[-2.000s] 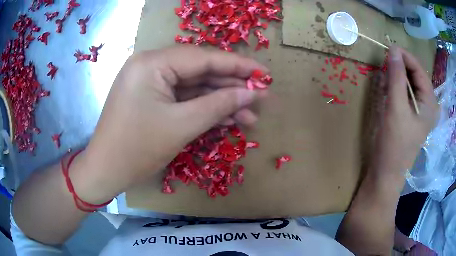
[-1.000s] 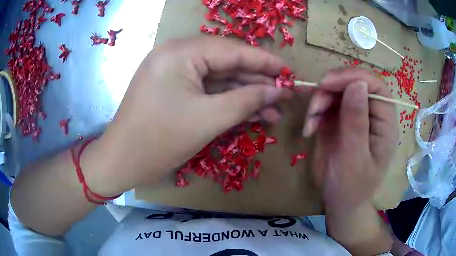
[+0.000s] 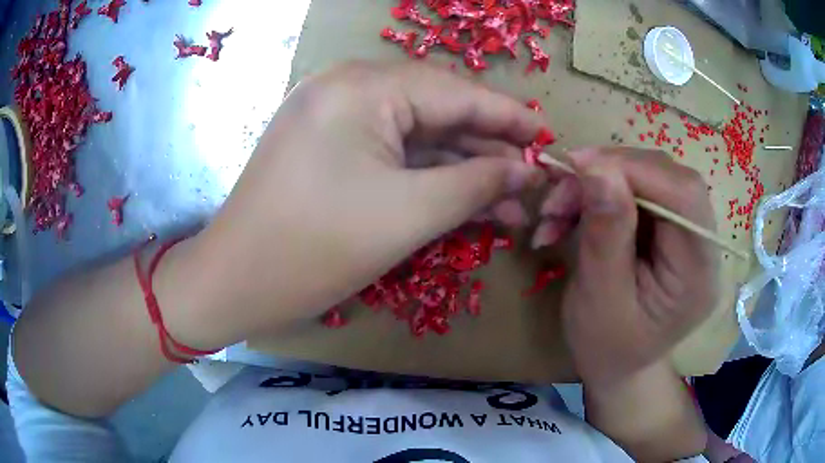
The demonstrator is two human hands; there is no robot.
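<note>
My left hand pinches a small red figure piece between thumb and fingertips, above the brown cardboard work board. My right hand holds a thin pale stick like a pen. The stick's tip touches or nearly touches the red piece; the fingers partly hide the contact. A loose pile of red figure pieces lies under and beside my left hand. One separate red piece lies by my right fingers.
A white cap with a stick in it sits on a small cardboard piece. Red bits scatter at right. More red pieces lie at the top and left. A white bottle and clear bags are at right.
My right hand has come from the red bits at right to my left fingertips, bringing the stick to the red piece. The view has shifted, and the stick is now angled more steeply.
</note>
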